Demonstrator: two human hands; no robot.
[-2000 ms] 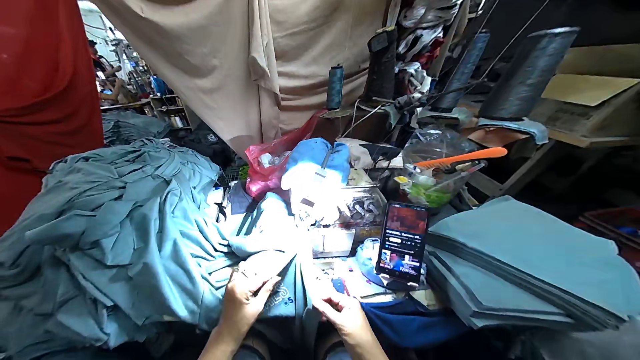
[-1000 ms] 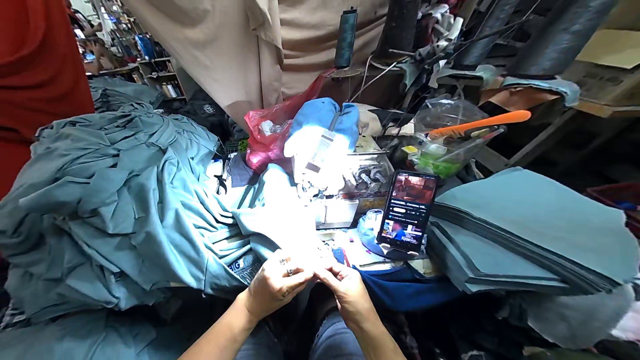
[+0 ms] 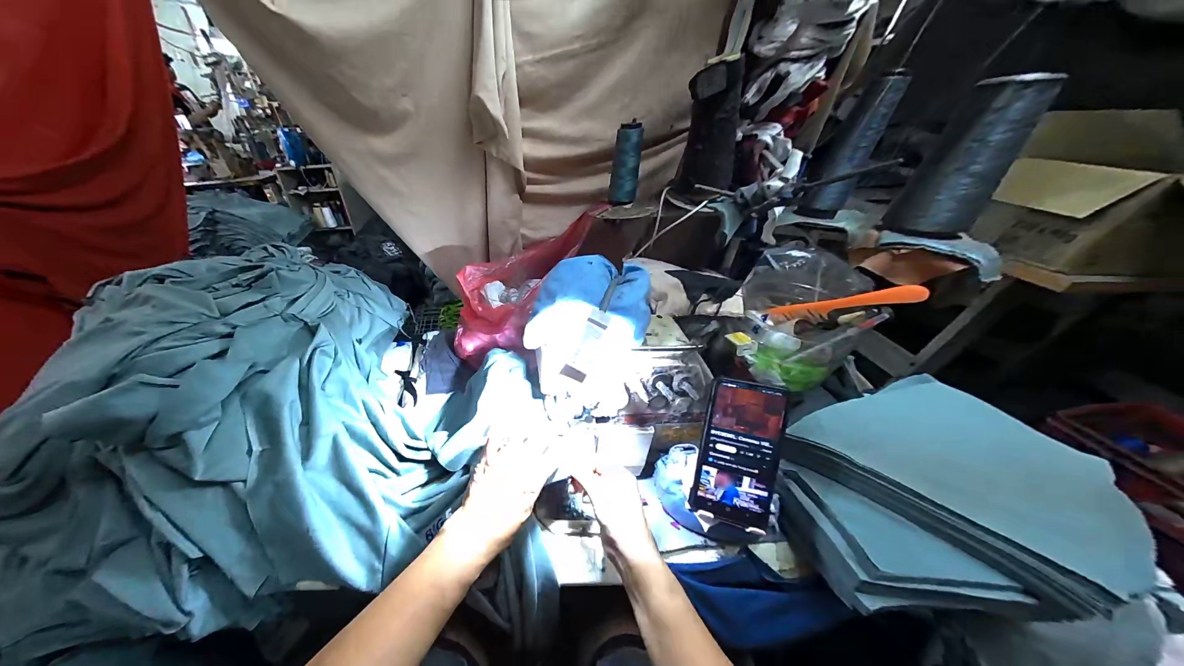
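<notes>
Under a glaring lamp, my left hand [image 3: 507,481] lies on grey-green fabric [image 3: 495,393] at the front of a sewing machine [image 3: 592,379]. The glare washes out its fingertips. My right hand [image 3: 610,504] is just to the right, close to the machine's needle area, its fingertips also lost in bright light. Whether either hand pinches the cloth cannot be made out. A cloth with blue ends [image 3: 592,287] covers the top of the machine. Right of my right hand, a smartphone [image 3: 740,453] with its screen lit leans upright on a stand.
A large heap of grey-green fabric [image 3: 213,416] fills the left side. Stacked cut fabric panels [image 3: 962,490] lie at right. Behind are a red plastic bag [image 3: 495,314], a plastic container [image 3: 795,361] with an orange-handled tool [image 3: 851,302], thread cones [image 3: 971,153] and a cardboard box [image 3: 1073,203].
Both hands have moved forward, up to the machine's lit needle area, and are a little apart. One second ago they were together nearer my lap.
</notes>
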